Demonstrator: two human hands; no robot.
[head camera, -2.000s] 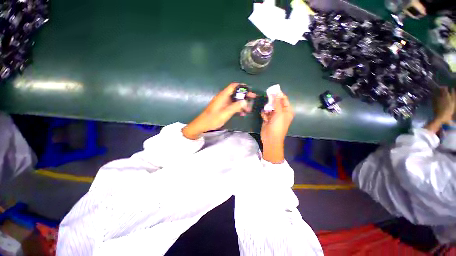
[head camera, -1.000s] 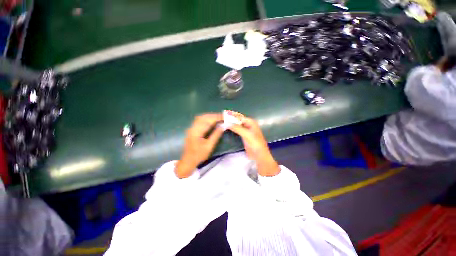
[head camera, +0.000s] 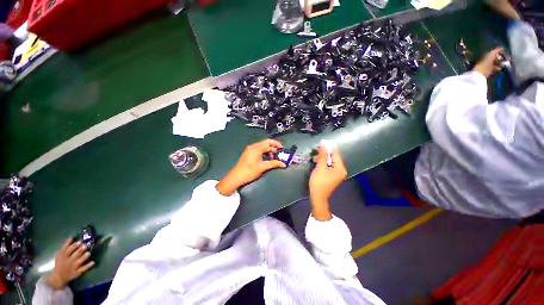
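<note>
My left hand (head camera: 255, 162) holds a black clipped unit (head camera: 285, 156) by its side, with its silver clip pointing right toward my other hand. My right hand (head camera: 327, 174) pinches a small white folded cloth (head camera: 327, 149) just right of the clip. A round clear bottle with a silver top (head camera: 189, 161) stands on the green bench to the left of my hands. Larger white wipes (head camera: 203, 119) lie beyond the bottle. A wide pile of clipped units (head camera: 322, 83) lies beyond my hands.
At the lower left a neighbour's hand (head camera: 71, 263) touches a black unit (head camera: 87, 236) beside another pile (head camera: 15, 220). A person in a white smock (head camera: 477, 143) works at the right. A red crate (head camera: 89, 21) is at the upper left. Another glass bottle (head camera: 288, 15) stands at the top.
The view has swung right. My hands, together around the cloth a second ago, are now apart, with the unit visible in my left hand. A neighbour's hand has appeared at the single unit on the left.
</note>
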